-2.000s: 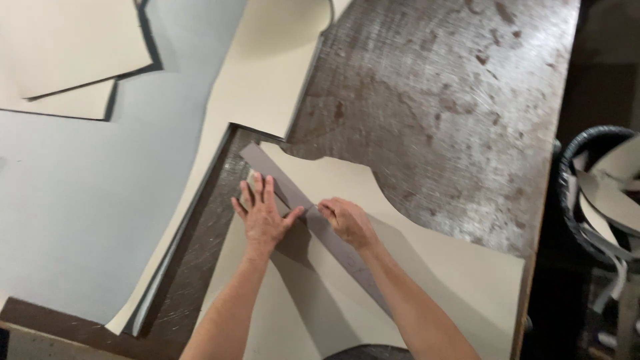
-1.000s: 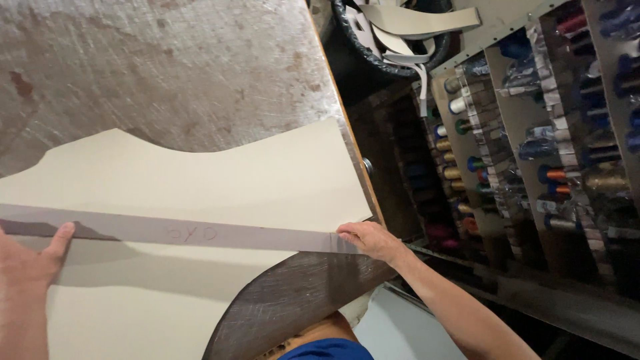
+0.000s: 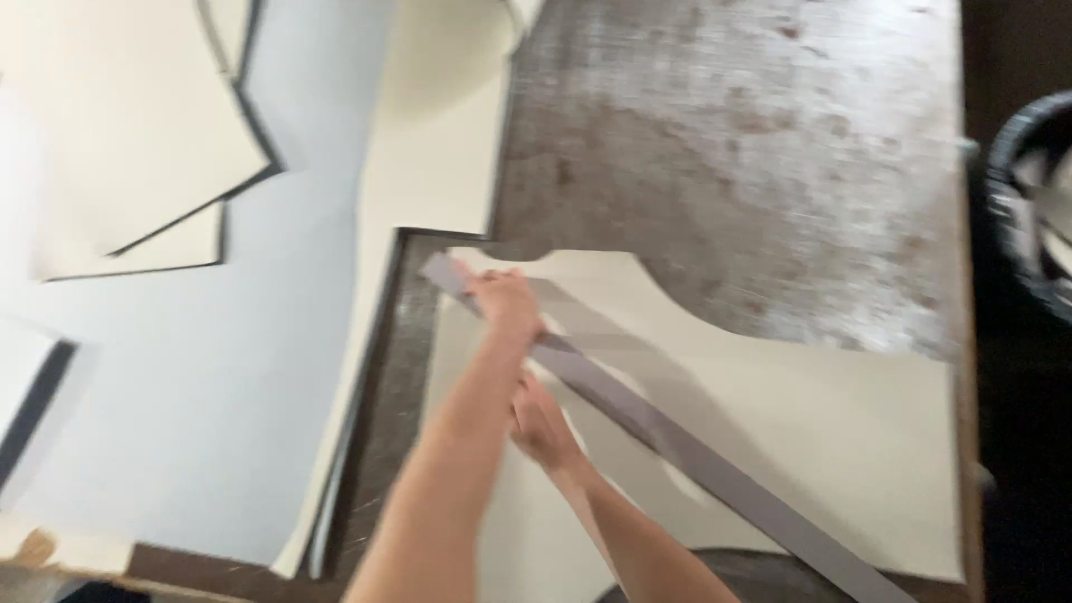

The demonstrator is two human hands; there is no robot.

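A long grey straight strip, like a ruler (image 3: pixel 670 431), lies diagonally across a cream-coloured cut panel (image 3: pixel 821 402) with curved edges. Near the strip's upper left end, my left hand (image 3: pixel 505 301) rests on it, fingers pointing to the upper left; whether they grip it cannot be told. My right hand (image 3: pixel 540 419) is just below, beside the strip and over the panel, partly behind my left forearm. Its fingers are curled and blurred, and it is unclear whether they hold anything.
A worn, stained dark tabletop (image 3: pixel 620 167) lies under the panel. To the left are a light grey-blue sheet (image 3: pixel 285 352), a long cream sheet (image 3: pixel 435 126) and stacked cream pieces (image 3: pixel 142 126). A black bin (image 3: pixel 1013 159) with offcuts stands beyond the right edge.
The view has swung back left from the table's right end. My right hand, at the strip's right end one second ago, is now close to my left hand near its upper left part.
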